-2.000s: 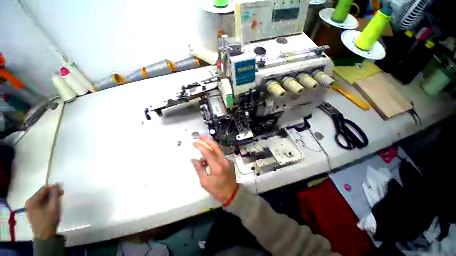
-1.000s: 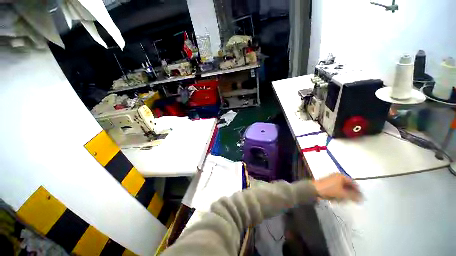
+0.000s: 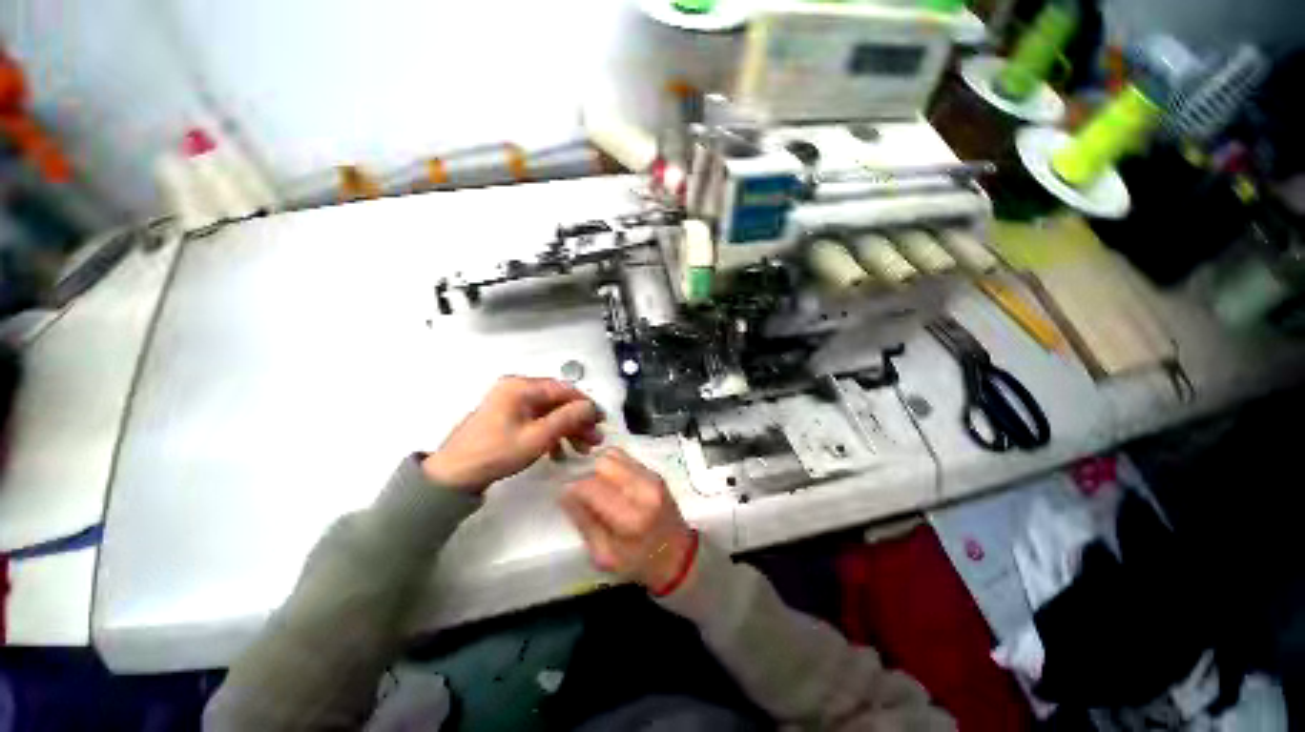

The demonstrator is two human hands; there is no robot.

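My left hand [image 3: 518, 433] is over the white table just left of the machine's needle area, its thumb and fingertips together. My right hand [image 3: 630, 518] is beside it, closer to the front edge, fingers curled and blurred, with a red band at the wrist. The fingertips of both hands nearly meet; whether a thread is between them cannot be seen. The overlock machine head [image 3: 759, 215] stands behind and to the right, its dark looper area [image 3: 673, 375] open. The pale cloth plate [image 3: 802, 446] lies low at its front.
Black-handled shears [image 3: 990, 401], a yellow-orange tool [image 3: 1019, 312] and a tan board [image 3: 1095, 322] lie right of the machine. A metal attachment arm [image 3: 544, 265] extends left over the table. Neon thread cones [image 3: 1109, 140] stand behind right. Cloth scraps [image 3: 1066, 565] lie below right.
The view turned left to other machines, then came back to the overlock machine. My left hand has moved from the table's far left to beside my right hand.
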